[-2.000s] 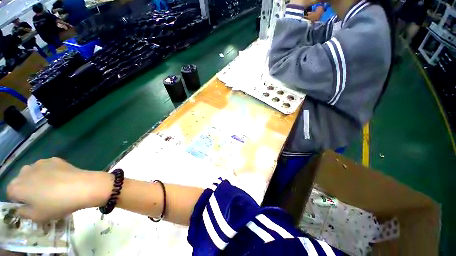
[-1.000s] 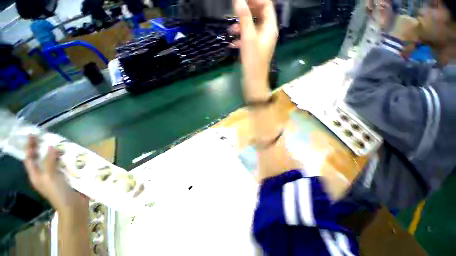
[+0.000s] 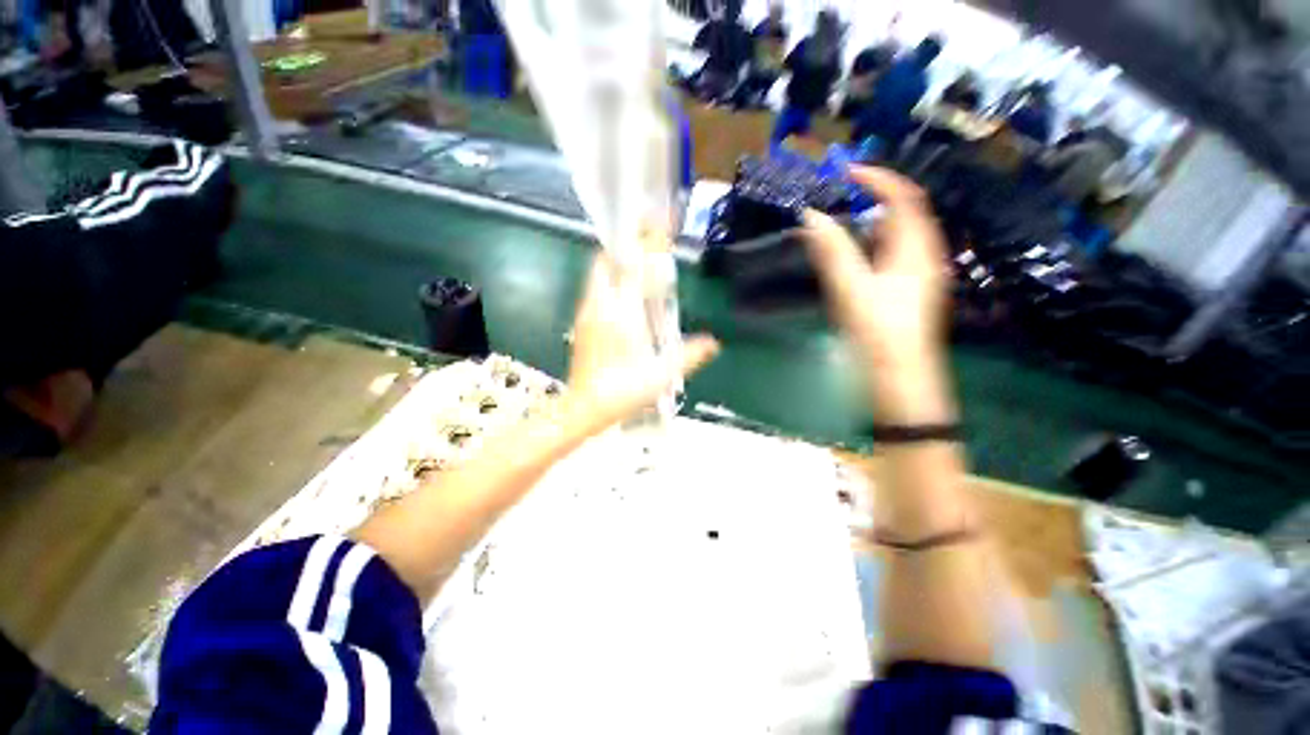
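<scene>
My left hand [image 3: 618, 338] is raised over the far edge of the bench and holds a long white blister tray [image 3: 611, 129] upright. The tray is blurred and its pockets do not show clearly. My right hand [image 3: 891, 273] is raised to the right of it, blurred, with thumb and fingers apart and nothing visible in it. Stacked blister trays [image 3: 431, 452] with round pockets lie at the left of the white work sheet [image 3: 661, 589]. A black cylindrical housing [image 3: 454, 319] stands on the belt beyond the stack.
The green conveyor belt [image 3: 532, 295] runs across beyond the bench. Another black housing [image 3: 1109, 467] is on the belt at the right. A person's dark striped sleeve [image 3: 129, 230] is at the left. More white trays [image 3: 1178, 603] and a grey sleeve [image 3: 1267, 675] are at the right edge. Black parts are piled beyond the belt.
The view has swung left. My left hand came into view with the tray, first slanted, now upright. My right hand moved off the tray at lower left and is now raised over the belt.
</scene>
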